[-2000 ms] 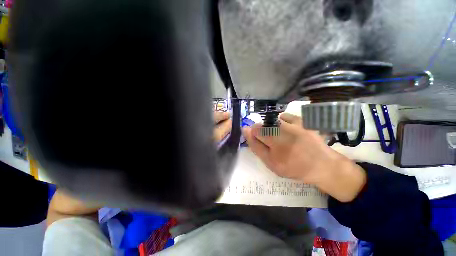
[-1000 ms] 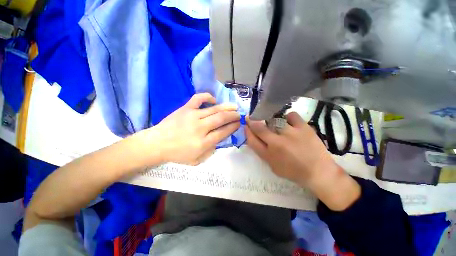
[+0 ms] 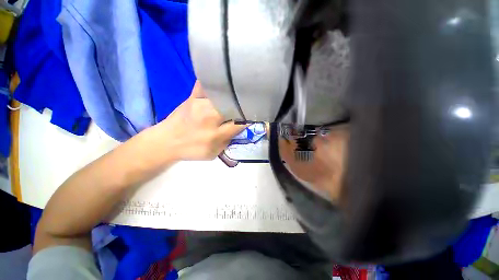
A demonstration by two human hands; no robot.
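The sewing machine head (image 3: 246, 60) stands in the middle. A small two-tone blue fabric piece (image 3: 253, 133) lies under it at the needle area. My left hand (image 3: 199, 128) is on the left of the needle, its fingertips at the fabric and partly hidden by the machine head; its grip cannot be made out. My right hand (image 3: 320, 164) is right of the needle behind a knurled knob (image 3: 304, 155), mostly hidden by a large dark blurred shape; its fingers cannot be seen clearly. Royal blue fabric (image 3: 167, 54) and light blue fabric (image 3: 106, 65) spread on the left.
The white table (image 3: 164, 191) has a printed ruler scale (image 3: 246, 213) along its front edge and an orange-yellow strip (image 3: 15, 153) at left. Blue cloth (image 3: 137, 246) hangs below. A dark blurred shape (image 3: 416, 131) covers most of the right side.
The dark shape now covers the right side, hiding the scissors, snips and phone. The view has shifted, so the machine head stands further left. My left hand's fingertips are now partly behind the head.
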